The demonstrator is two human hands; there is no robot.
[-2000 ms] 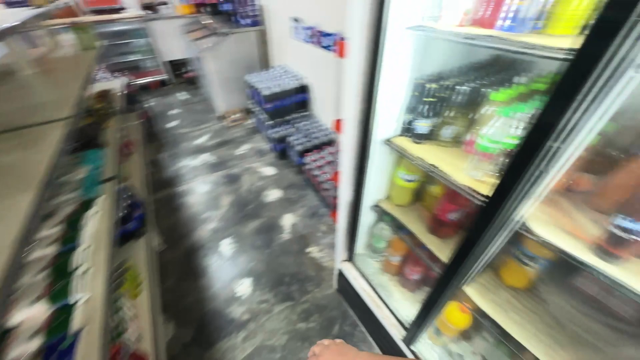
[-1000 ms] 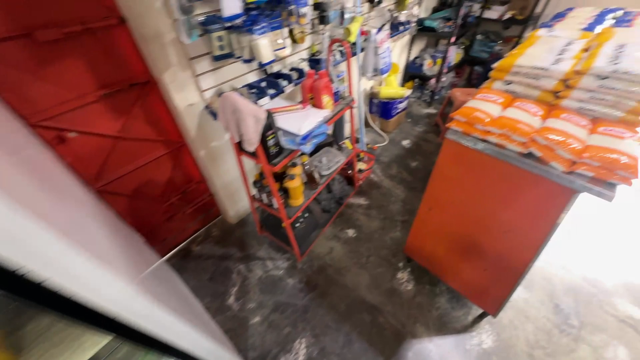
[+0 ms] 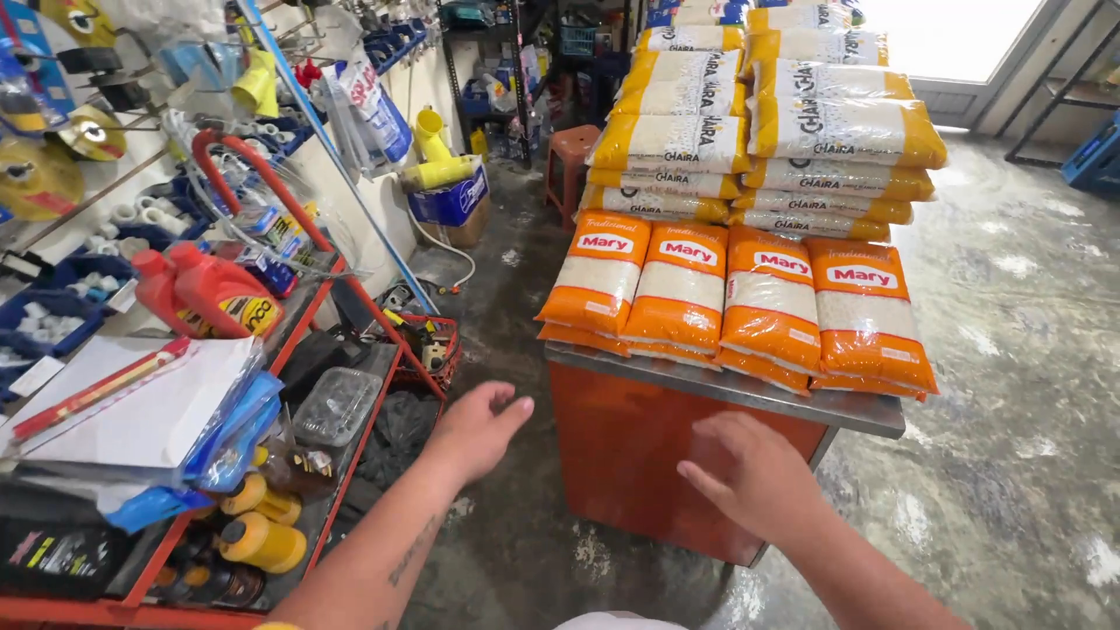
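Observation:
My left hand (image 3: 486, 429) is raised over the floor between the red shelf cart and the counter, its fingers apart and nothing in it. My right hand (image 3: 744, 468) hovers in front of the counter's orange side (image 3: 612, 455), empty, thumb apart from the curled fingers. Nearest to both hands are orange-and-clear plastic bags of rice (image 3: 678, 289), laid in a row on the metal-edged countertop (image 3: 862, 414). Behind them rise stacks of white-and-yellow bags (image 3: 682, 131). Neither hand touches a bag.
At left, the red metal cart (image 3: 350, 464) holds papers (image 3: 140, 411), red jugs (image 3: 219, 293), a clear plastic container (image 3: 339, 404) and yellow bottles (image 3: 262, 541). Behind it hang goods on a slatted wall. An orange stool (image 3: 573, 157) and a blue box (image 3: 451, 197) stand farther back.
The view has swung from the drinks fridge to the cart and the counter, which now appears closer than a second ago. Both my hands have come into view.

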